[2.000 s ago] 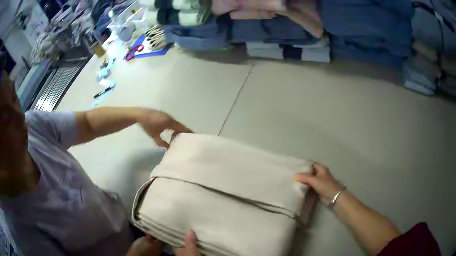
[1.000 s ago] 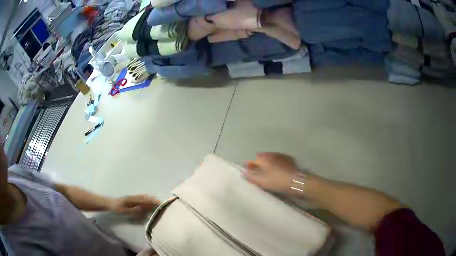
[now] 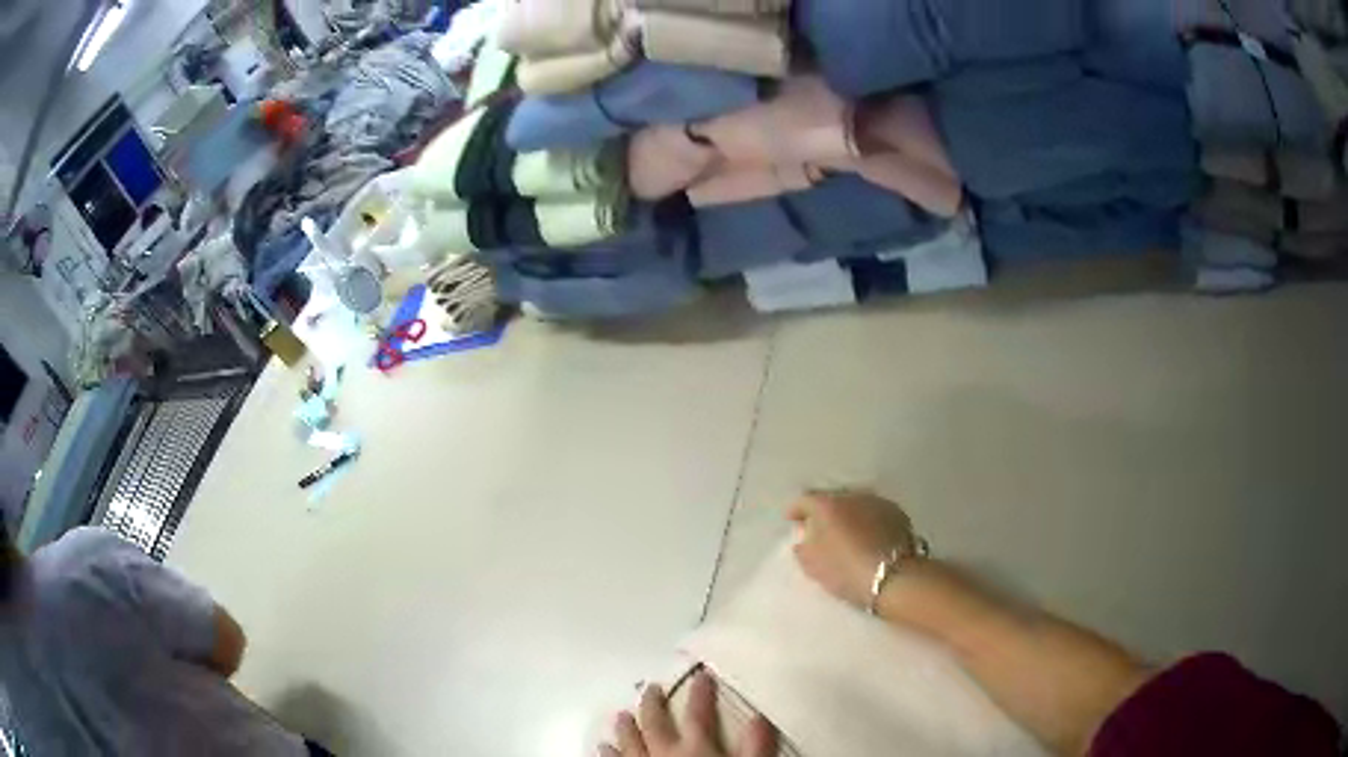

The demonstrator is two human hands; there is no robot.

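Observation:
A folded cream curtain (image 3: 902, 673) lies on the beige table at the bottom centre, cut off by the lower edge. My right hand (image 3: 858, 547) is at its far corner, fingers curled in on the cloth; the fingertips are partly hidden. A bracelet is on the wrist. My left hand (image 3: 688, 725) is cut off by the bottom edge. Its fingers are spread and rest on the curtain's left end, beside the dark line of a fold.
Stacks of tied curtain bundles (image 3: 1079, 163) line the table's far side. Red scissors (image 3: 399, 345) lie on a blue board (image 3: 461, 343) with a strap bundle (image 3: 463, 293). A black pen-like item (image 3: 327, 469) lies at left. A person (image 3: 111, 643) stands at lower left, beside the table (image 3: 562, 488).
The other person's hands have left the curtain. The curtain sits lower and further right in view. My left hand now shows on its left end; my right hand is at its far corner.

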